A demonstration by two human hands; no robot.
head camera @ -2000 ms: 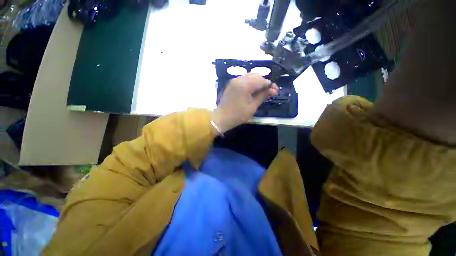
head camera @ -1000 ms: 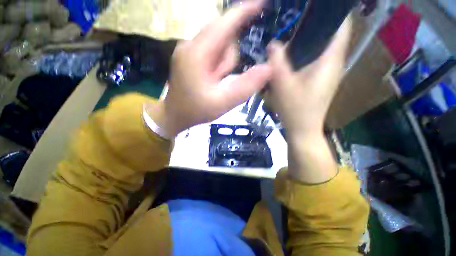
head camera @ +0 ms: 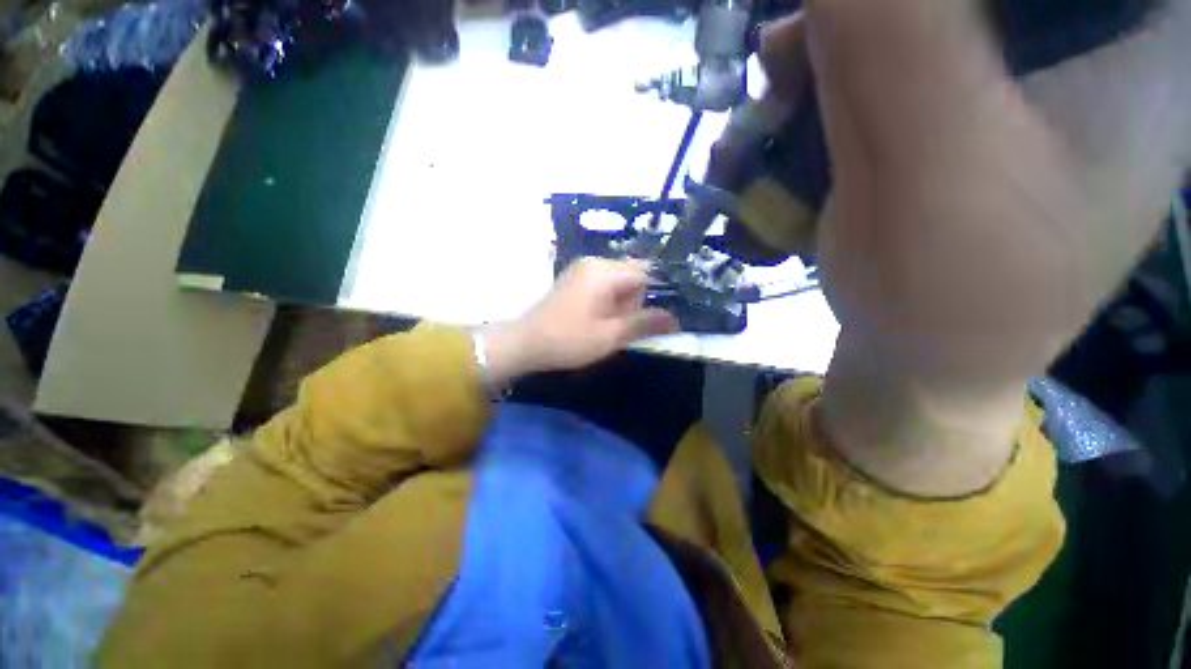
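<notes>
A black panel housing (head camera: 713, 318) lies on the white sheet near the bench's front edge, two of its round openings showing white. My right hand (head camera: 940, 196) is large and close to the camera, wrapped around the auto-feed screwdriver (head camera: 771, 183). The screwdriver's metal jaws are over the panel and hide part of it. My left hand (head camera: 594, 314) is at the panel's near left edge, fingers bent; whether it touches or pinches the panel is not clear.
Black parts (head camera: 327, 29) are heaped at the back left, and a small black square insert (head camera: 530, 41) lies on the sheet's far side. A cardboard flap (head camera: 131, 261) stands at left beside the green bench top (head camera: 287, 183). Clear plastic (head camera: 1091, 425) shows at right.
Since one second ago, both hands have parted from in front of the camera. My left hand has lowered to the panel, and my right hand now holds the screwdriver over it.
</notes>
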